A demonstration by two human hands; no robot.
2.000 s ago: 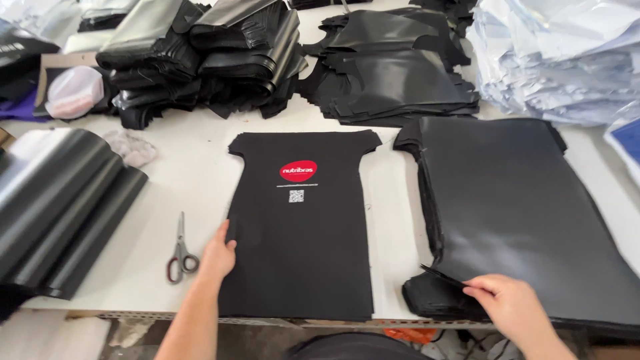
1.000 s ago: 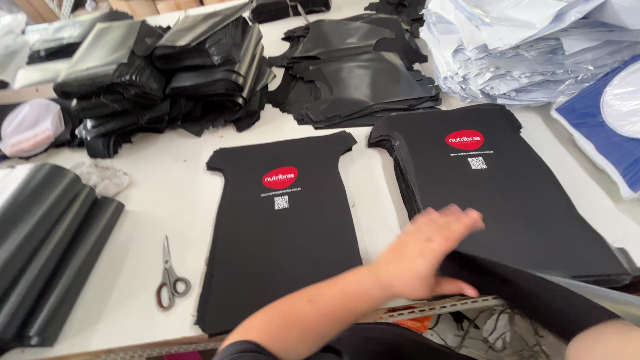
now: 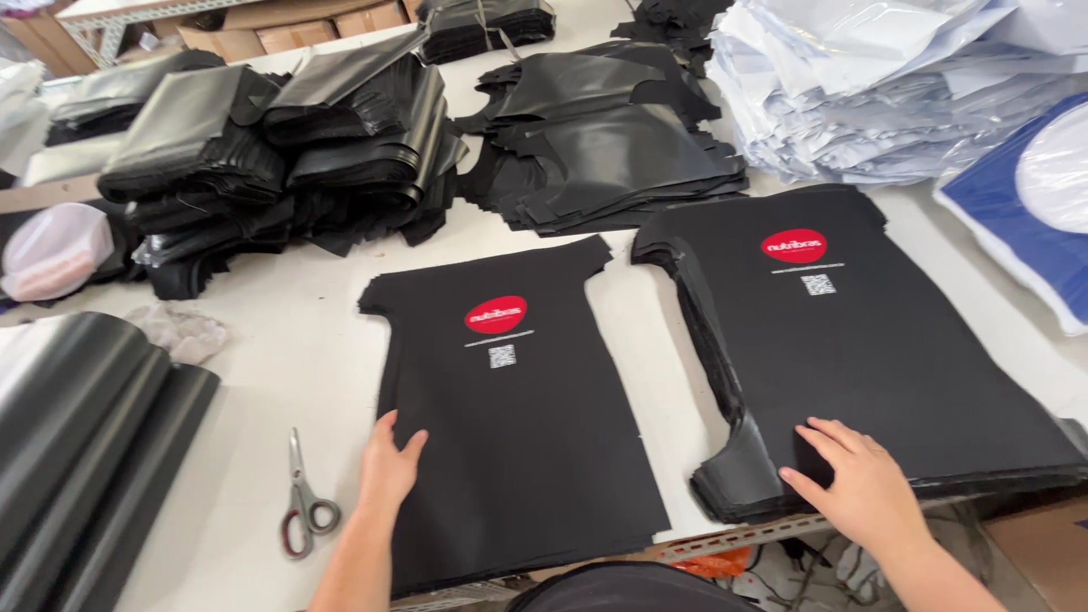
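Two stacks of cut black fabric panels lie side by side on the white table. The left stack (image 3: 527, 459) has a top panel printed with a red oval logo and a square code. My left hand (image 3: 393, 459) rests at its left edge, thumb and fingers apart. On the right, a thicker stack (image 3: 884, 365) bears the same print on its top panel. My right hand (image 3: 850, 476) lies over its lower left part, fingers spread, near a turned-up or shiny corner piece. Scissors (image 3: 304, 501) with dark and red handles lie left of my left hand.
Dark rolls of material (image 3: 93, 442) lie at the left. Folded black bundles (image 3: 204, 153) and shiny black cut pieces (image 3: 620, 153) stand behind. At the back right are plastic-wrapped pale sheets (image 3: 884, 110) and a blue-and-white packet (image 3: 1003, 187). The table's perforated metal edge (image 3: 731, 541) runs along the front.
Two seconds ago the right stack's top was plain and shiny; now a printed face shows. My right hand held a corner there, then swept blurred across the stack. My left hand is back at the left stack.
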